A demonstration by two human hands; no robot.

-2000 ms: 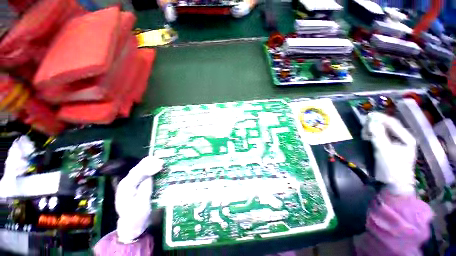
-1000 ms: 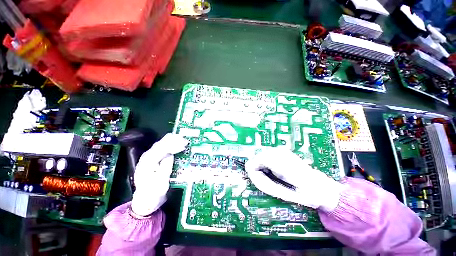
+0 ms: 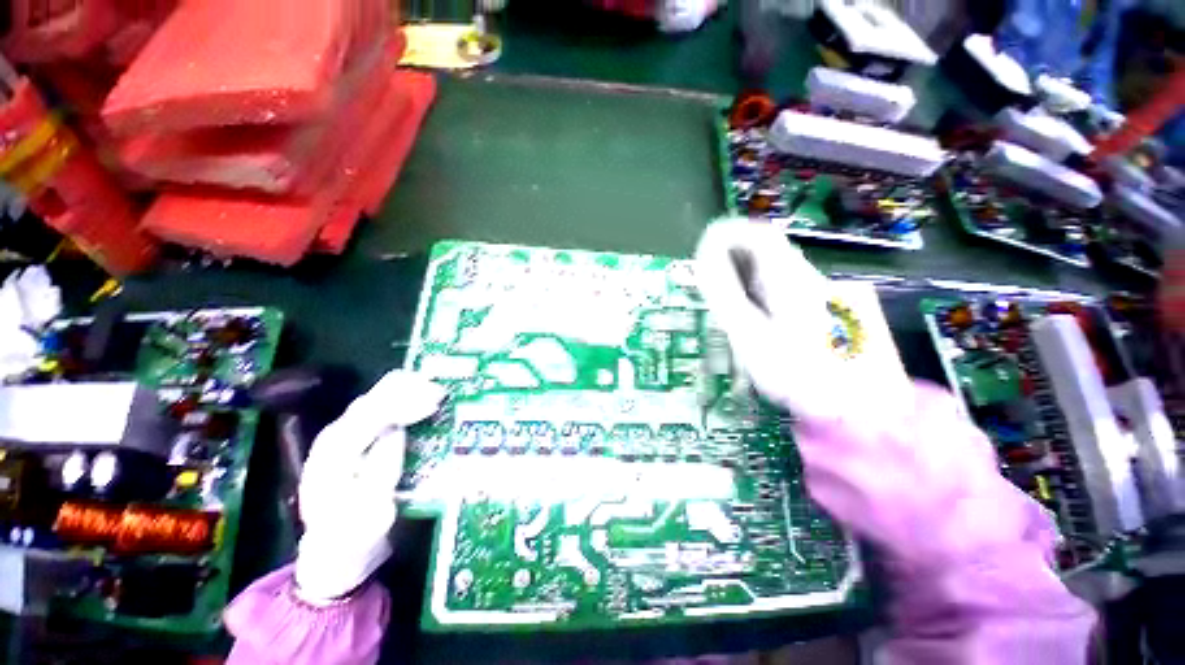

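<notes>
A large green circuit board (image 3: 676,600) lies flat in front of me, its solder side up with silvery tracks. My left hand (image 3: 354,483), in a white glove, holds the board's left edge. My right hand (image 3: 767,305), also gloved in white and blurred, is over the board's upper right corner. A dark streak shows between its fingers and looks like a thin dark tool. The glove and pink sleeve hide part of the board's right side.
Red foam pads (image 3: 241,124) are stacked at upper left. A board with parts up (image 3: 254,429) lies left, another (image 3: 968,351) right, and more at upper right. A yellow ring dish (image 3: 845,330) shows beside my right hand. A dark handled object (image 3: 289,390) is by my left hand.
My right hand went from the far right to the board's middle with a dark thin tool, then up to the upper right corner. My left hand stays at the left edge.
</notes>
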